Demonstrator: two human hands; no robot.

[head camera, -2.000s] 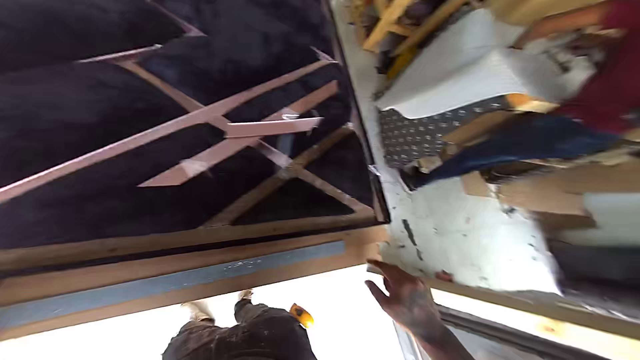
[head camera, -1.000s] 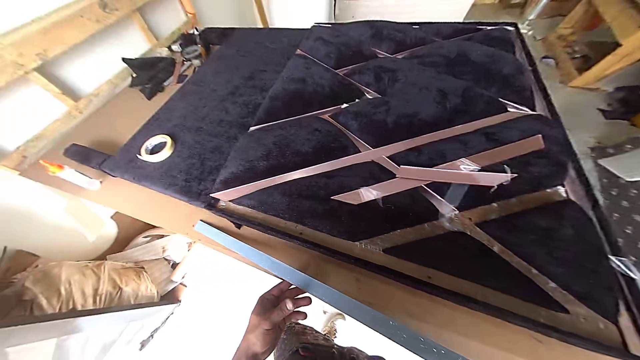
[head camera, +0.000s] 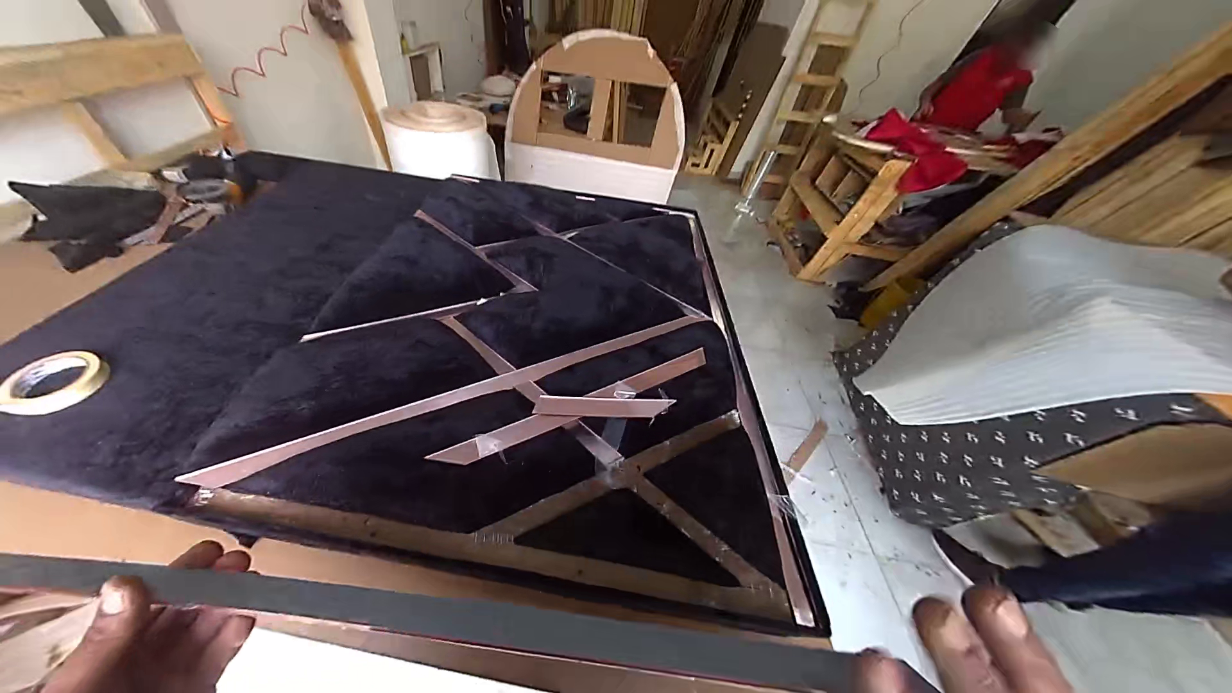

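Observation:
A long dark grey strip runs across the bottom of the view. My left hand grips it near its left part, thumb on top and fingers behind. At the lower right, my right hand is at the strip's other end, partly cut off by the frame. Beyond the strip lies a panel padded in dark velvet fabric, crossed by pinkish strips. Two loose pinkish pieces lie crossed on it. Bare wood-coloured channels show at its near right corner.
A roll of tape lies on dark fabric at the left. Dark scraps are at the back left. A rounded cardboard-faced frame stands behind the panel. On the right are a patterned fabric piece, white sheeting and a person in red.
The view has swung widely. A second ago only one hand showed, beside the grey strip; now both hands are at the strip, which lies across the bottom of the view.

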